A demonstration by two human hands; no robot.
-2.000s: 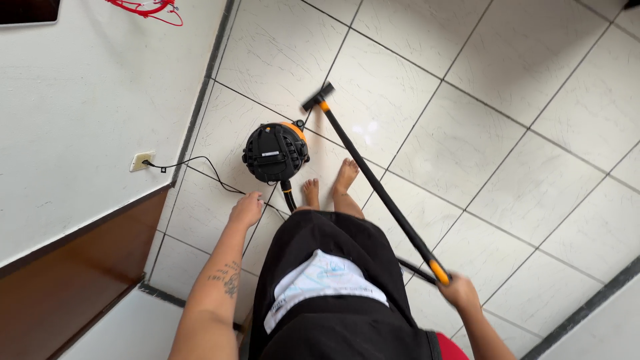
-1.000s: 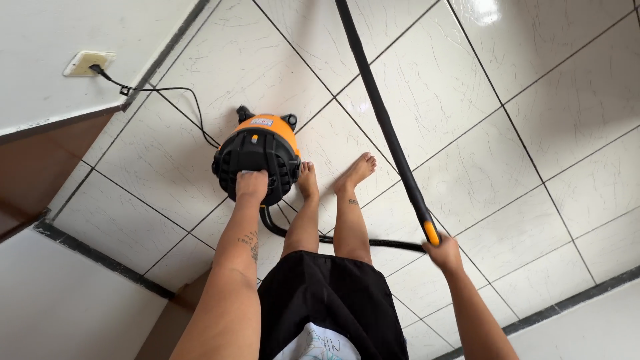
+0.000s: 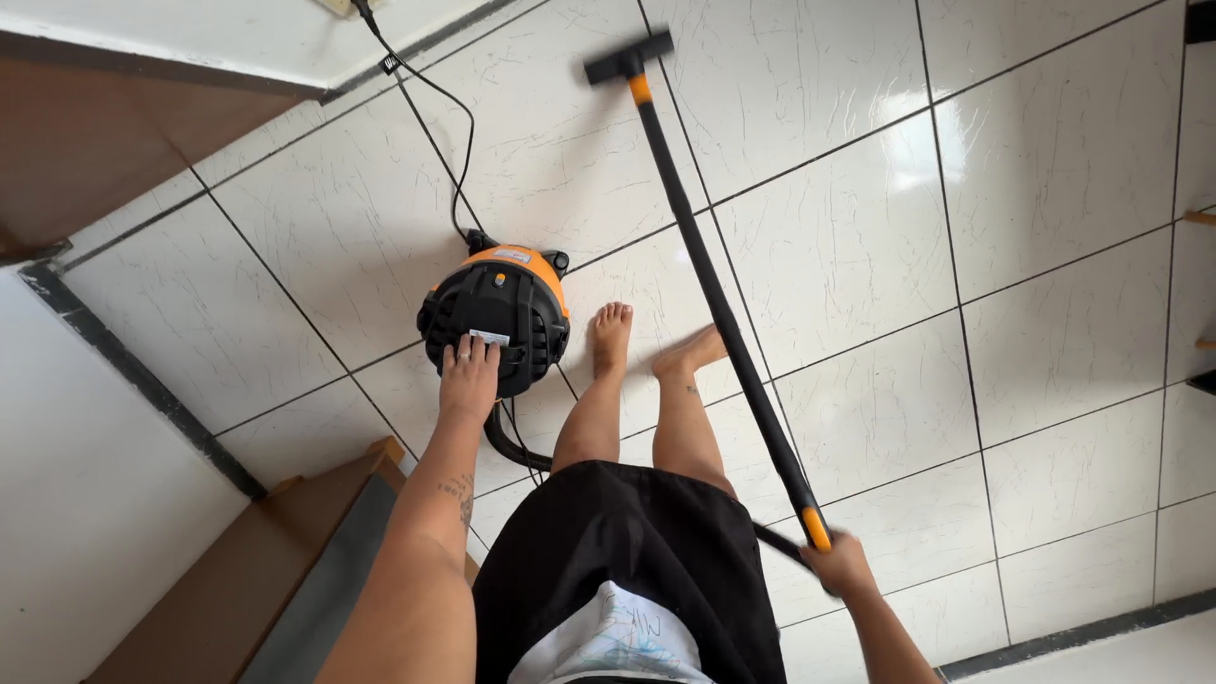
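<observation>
A black and orange canister vacuum cleaner stands on the tiled floor, left of my feet. My left hand rests on its black top with the fingers spread near a label; whether it grips the handle there I cannot tell. My right hand is closed around the lower end of the black vacuum wand, by its orange collar. The wand's far end carries a black floor head over the tiles. A black hose leaves the canister, passes behind my legs and shows again beside my right hand.
A black power cord runs from the canister to a wall outlet at the top left. A brown wooden piece of furniture stands at the lower left. Walls with dark baseboards edge the tiled floor.
My left hand has moved from beside the vacuum onto its top. My right hand still holds the wand, whose floor head is back in view. The view has shifted.
</observation>
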